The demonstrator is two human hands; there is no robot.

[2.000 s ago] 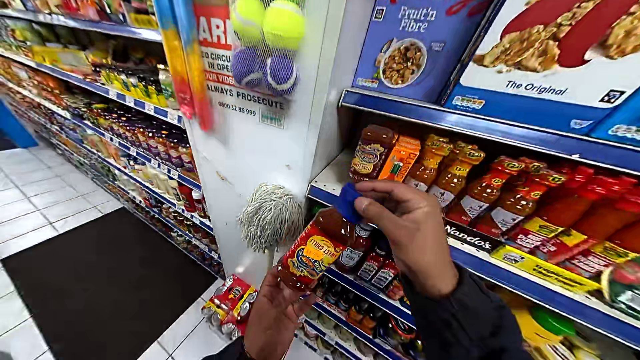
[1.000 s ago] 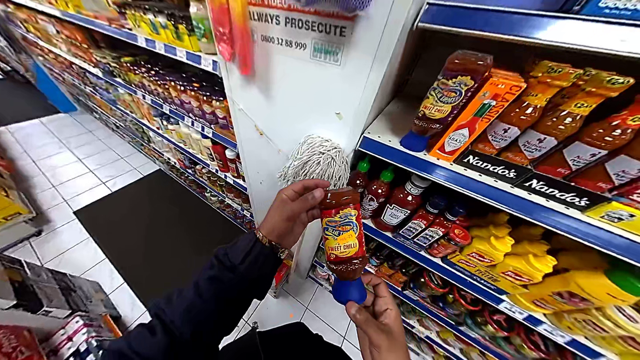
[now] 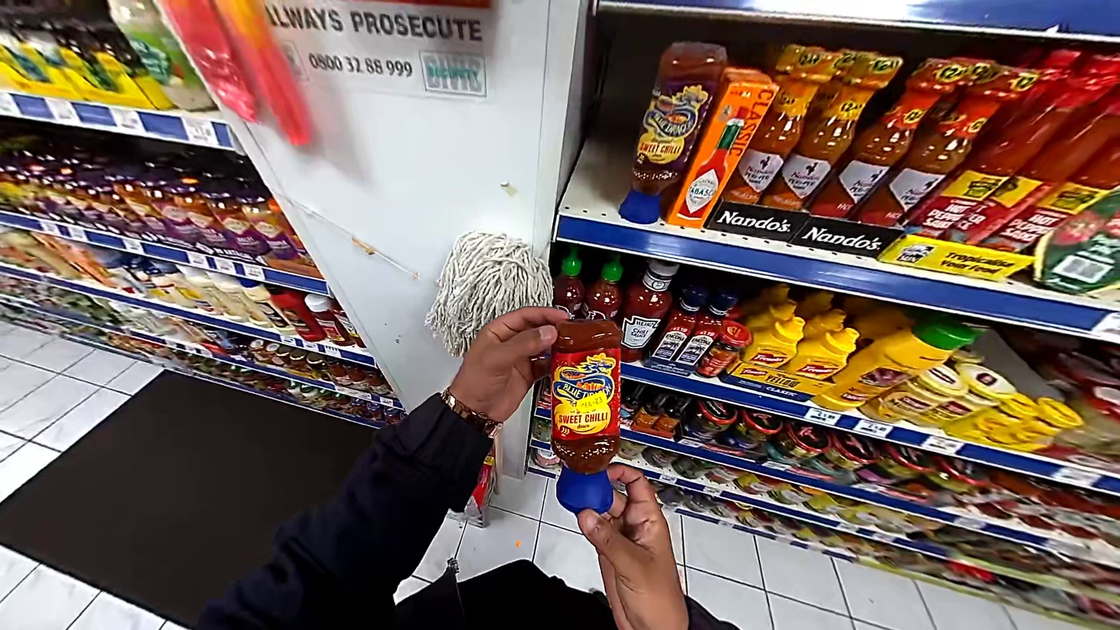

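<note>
A squeezable bottle of Blue Dragon sweet chilli sauce [image 3: 586, 394] hangs cap-down between my hands, its label facing me. My left hand [image 3: 507, 363] grips the bottle's upper end from the left, with a bracelet at the wrist. Below, my right hand [image 3: 634, 542] holds the blue cap [image 3: 584, 492] with thumb and fingers. A similar sweet chilli bottle [image 3: 672, 127] stands cap-down on the upper shelf, beside an orange Tabasco box [image 3: 723, 149].
The sauce shelf edge [image 3: 822, 262] runs along the right, with Nando's bottles [image 3: 862, 175] above and yellow mustard bottles [image 3: 818, 350] below. A mop head [image 3: 486, 284] leans by the white pillar [image 3: 385, 166]. A black mat [image 3: 201, 490] lies on the tiled floor.
The held bottle has gone from cap-up to cap-down. My left hand has moved from its lower end to its upper end; my right hand remains at the cap, now below.
</note>
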